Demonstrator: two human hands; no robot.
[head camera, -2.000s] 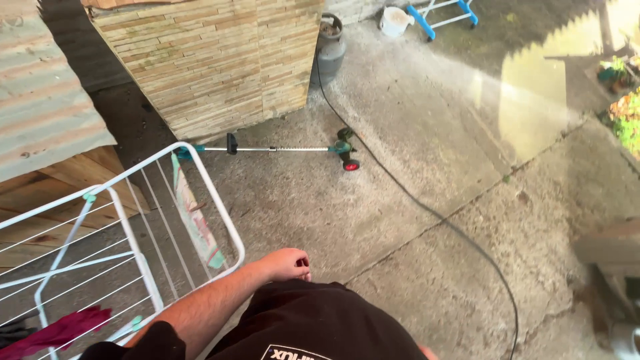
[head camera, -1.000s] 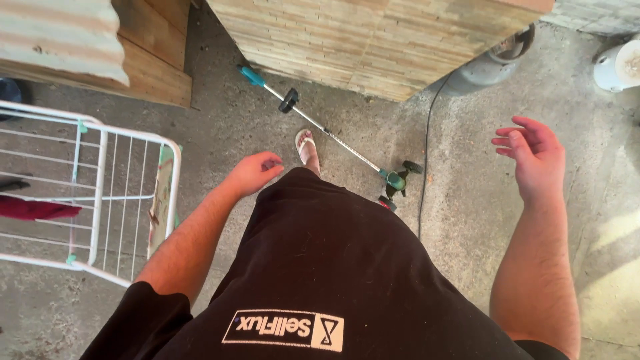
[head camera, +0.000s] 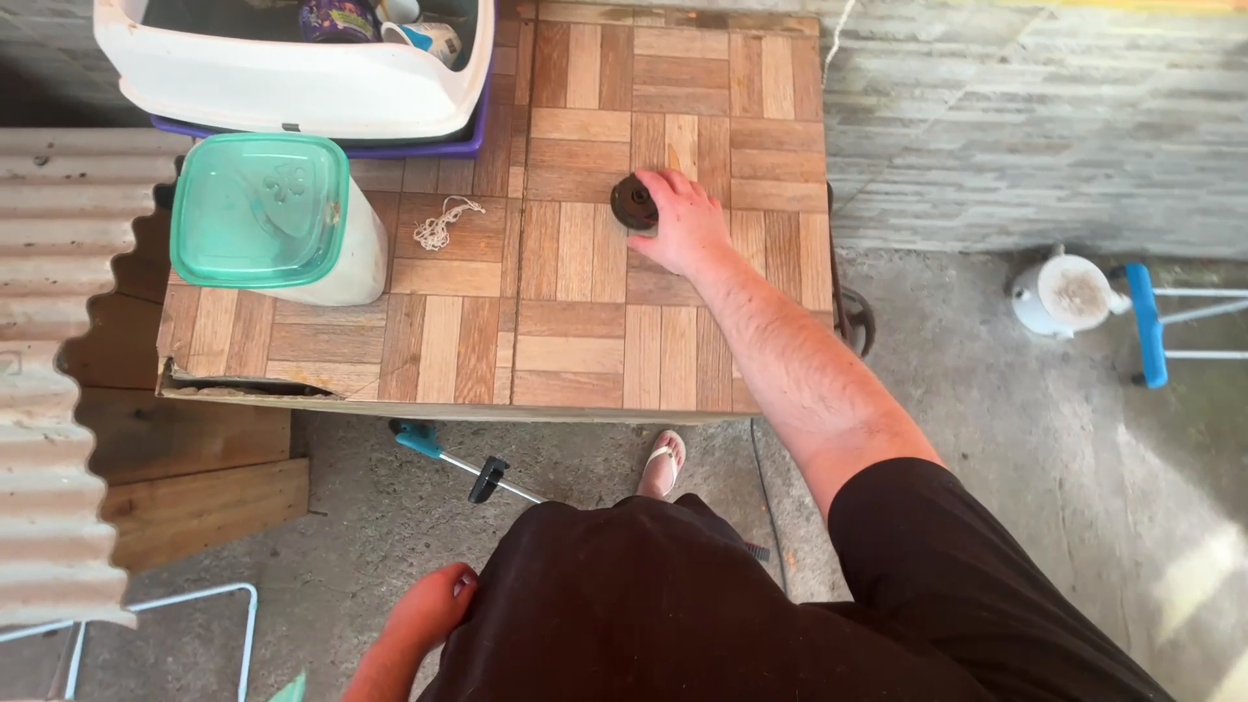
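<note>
My right hand (head camera: 685, 222) reaches over a wood-patterned tabletop (head camera: 575, 351) and has its thumb and fingers around a small dark round spool-like part (head camera: 634, 202), which rests on the surface. Down at my side hangs my left hand (head camera: 441, 597), beside my dark clothing, its fingers curled and partly hidden; I cannot tell whether anything is in it. Left of the round part lies a small tangle of pale string (head camera: 446, 223). On the floor below the table edge is a string trimmer (head camera: 487, 479), partly covered by my body.
A plastic container with a green lid (head camera: 261, 210) and a white and purple bin (head camera: 292, 78) holding packages stand on the table's left. Corrugated roofing (head camera: 68, 390) and a drying rack (head camera: 249, 634) are at left. A white bucket (head camera: 1068, 292) and blue-footed frame (head camera: 1146, 325) are at right.
The view has shifted to show the tabletop. My right hand, raised and empty one second ago, is now around the dark round part. My left hand remains low at my side.
</note>
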